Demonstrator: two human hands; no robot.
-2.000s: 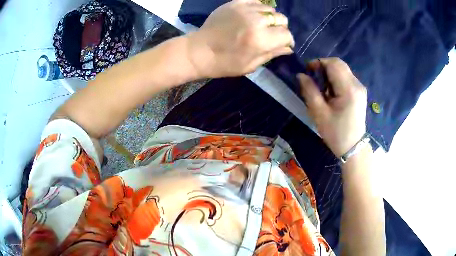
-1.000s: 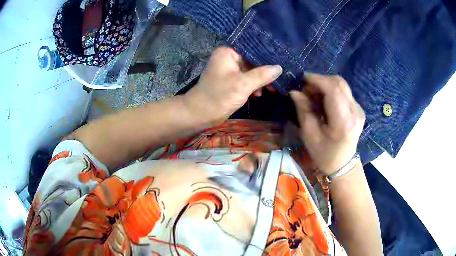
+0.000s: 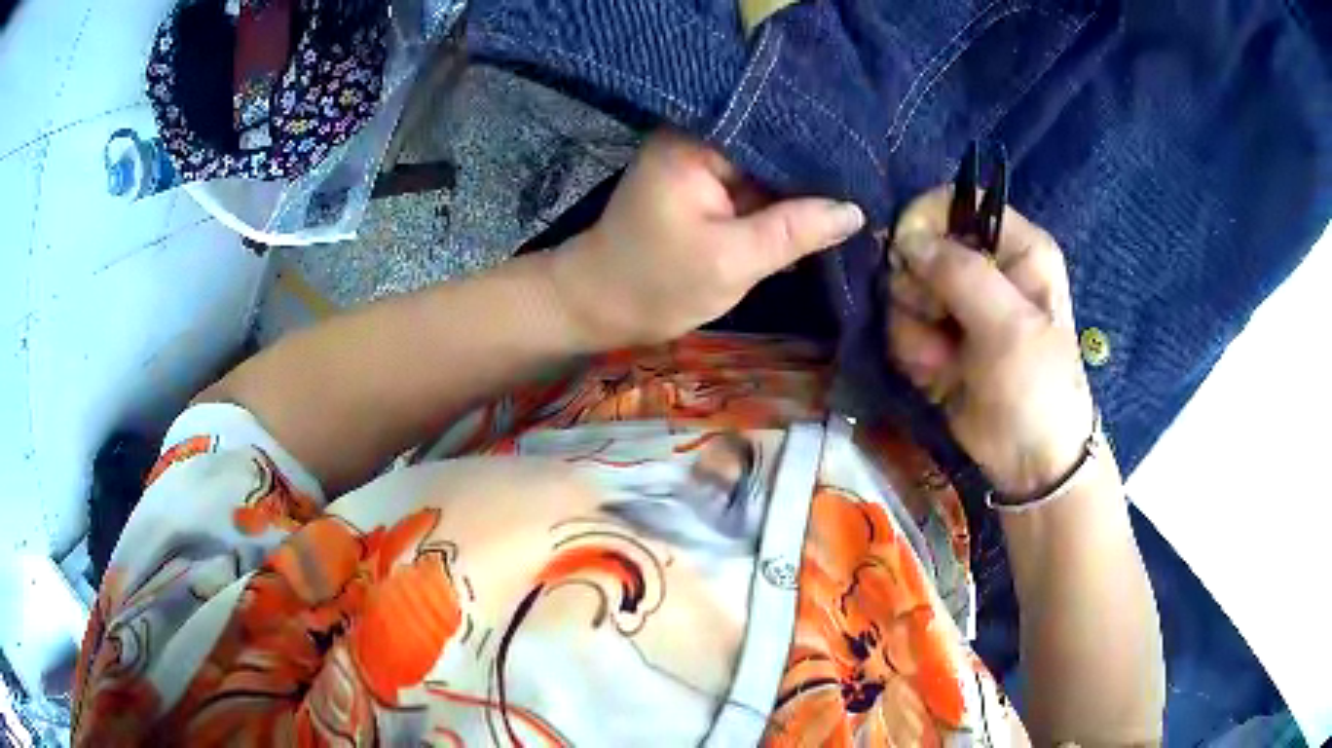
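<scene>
The dark blue denim garment (image 3: 1169,190) with pale topstitching lies over the table and hangs over its edge towards the lap. My left hand (image 3: 701,241) grips its near edge, thumb on top and fingers beneath the cloth. My right hand (image 3: 986,329) is closed around small dark thread snips (image 3: 980,197), whose two dark prongs stick up out of the fist. Its thumb and fingertips are pinched together at the cloth; whether a thread is between them is too small to tell. A yellow-brass button (image 3: 1094,346) shows just right of my right hand.
A clear bin (image 3: 278,234) at the upper left holds a floral cloth bag (image 3: 343,88). A bottle (image 3: 132,164) shows beside the bag. Speckled floor (image 3: 504,146) lies between bin and garment. The white tabletop (image 3: 1242,497) shows at the right. A tan piece (image 3: 763,12) shows at the top.
The garment has shifted towards the lap. My left hand has come down from the upper cloth to its near edge. The snips now show in my right hand, which has turned.
</scene>
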